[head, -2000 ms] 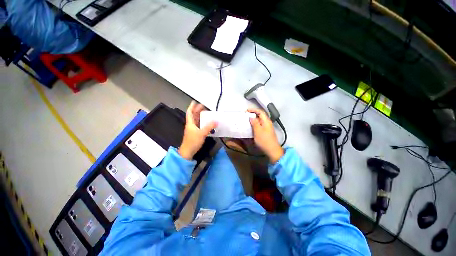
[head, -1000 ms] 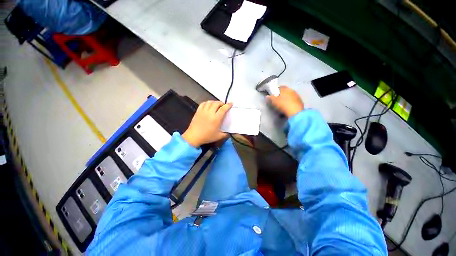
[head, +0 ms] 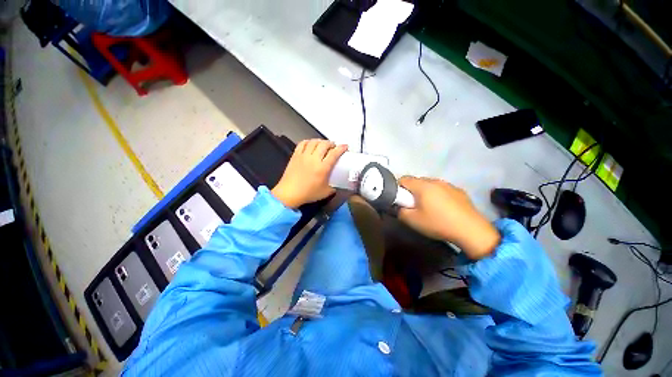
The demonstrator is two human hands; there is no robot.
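Observation:
My left hand (head: 309, 173) holds a silver smartphone (head: 344, 171) by its left end, over the bench's near edge. My right hand (head: 438, 210) grips a light barcode scanner (head: 378, 186), its grey-rimmed head over the phone's right part and hiding it. A long black phone tray (head: 131, 254) lies at my left with several silver phones face down in its pockets, labels on some. The pocket at its far end (head: 267, 156) shows no phone.
On the pale bench (head: 295, 66): a black box (head: 346, 33) with a white paper, a black phone (head: 510, 128), two black scanners (head: 518, 203) (head: 589, 283), black mice (head: 568, 214) and cords. A red stool (head: 140, 59) and a person's blue sleeve (head: 118, 15) are at upper left.
My right hand first left the phone and took hold of the light scanner on the bench, then brought it over the phone. My left hand kept hold of the phone. The view has shifted.

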